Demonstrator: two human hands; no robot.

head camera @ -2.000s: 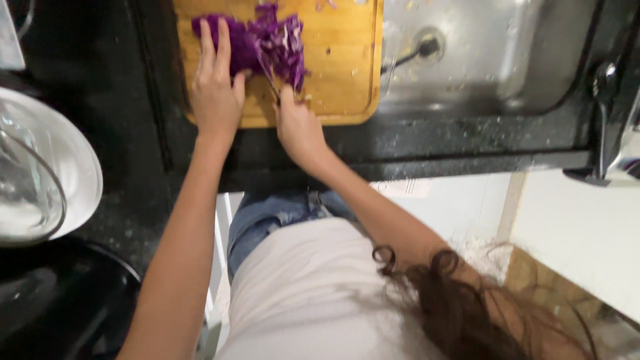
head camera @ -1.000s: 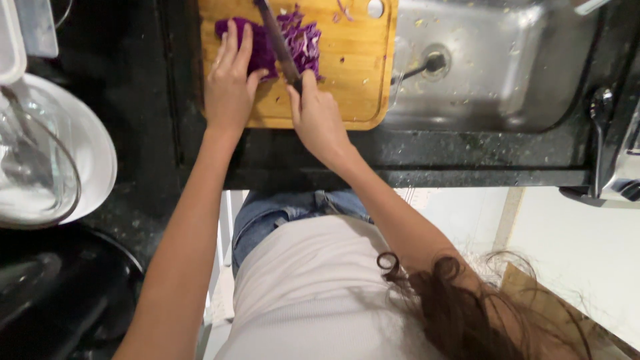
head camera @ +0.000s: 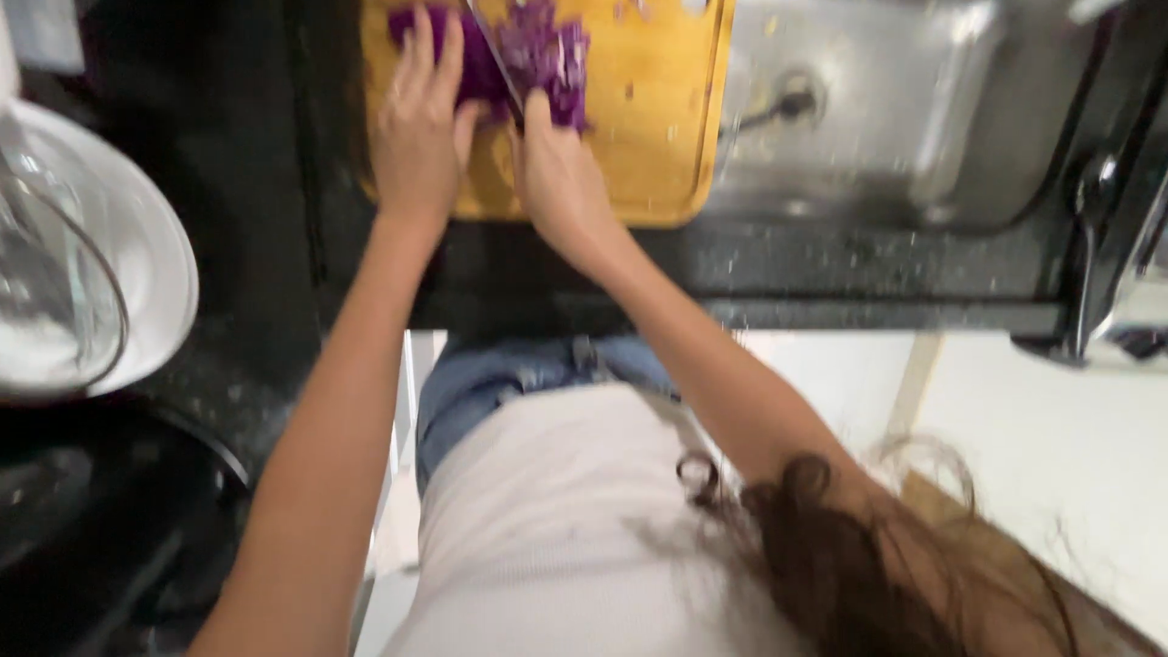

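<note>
A piece of red cabbage (head camera: 482, 68) lies on a wooden cutting board (head camera: 662, 119) at the top of the view. My left hand (head camera: 422, 123) presses on the cabbage with its fingers spread over it. My right hand (head camera: 558, 164) is closed around the handle of a kitchen knife (head camera: 497, 57), whose blade stands between the cabbage piece and a heap of shredded red cabbage (head camera: 557, 59). The knife's tip runs out at the top edge, and its handle is mostly hidden by the hand.
Right of the board is a stainless steel sink (head camera: 876, 137) with a drain. A white bowl (head camera: 160, 274) with a glass vessel (head camera: 64, 301) in it stands at left, above a black glossy surface (head camera: 109, 520). A dark spoon-like utensil (head camera: 1086, 265) lies at the right.
The knife has changed its angle over the last two seconds, most plainly visible a second ago across the cabbage. My left hand stays on the cabbage piece. The view has shifted slightly.
</note>
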